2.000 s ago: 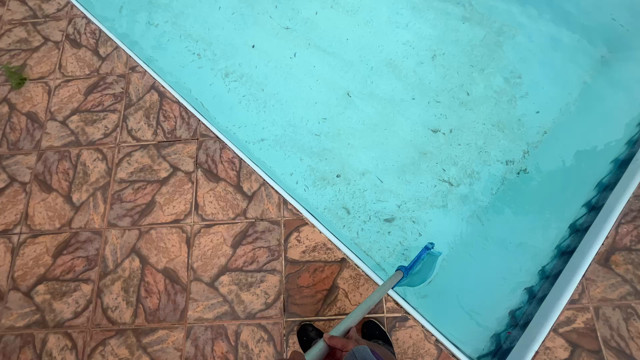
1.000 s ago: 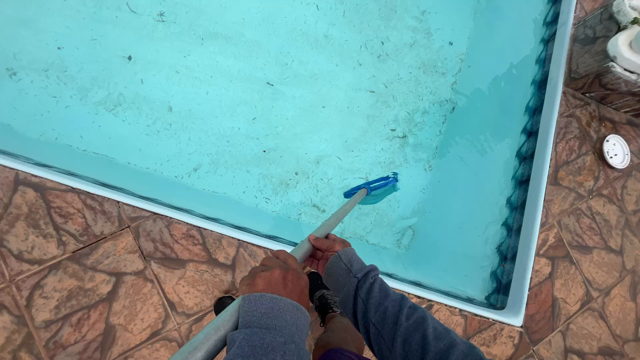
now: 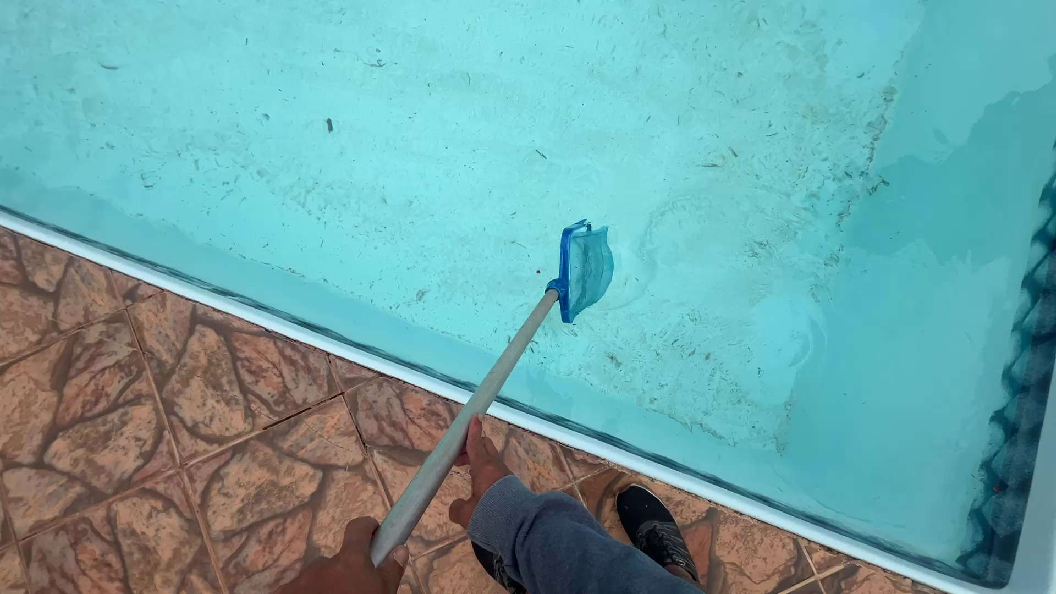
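Observation:
A grey pole [image 3: 454, 437] slants up and to the right over the pool's edge. At its far end a blue skimmer net [image 3: 587, 272] lies in the pool water [image 3: 462, 165], its frame on the left and its mesh bulging to the right. My left hand [image 3: 355, 561] is closed around the near end of the pole at the bottom of the view. Farther up, my right hand [image 3: 481, 474] holds the pole from its right side, below a blue-grey sleeve; some of its fingers are hidden behind the pole. Dark bits of debris lie scattered across the pale pool floor.
A white pool rim [image 3: 313, 337] runs diagonally down to the corner at the lower right. Stone-patterned paving tiles [image 3: 239, 462] lie along it. My dark shoe [image 3: 652, 528] stands close to the rim, the other partly hidden by my sleeve. A dark wavy band lines the right wall.
The net has turned from lying nearly sideways to nearly upright in the view, its mesh now spread to the right. My hands have moved apart along the pole. The view has shifted.

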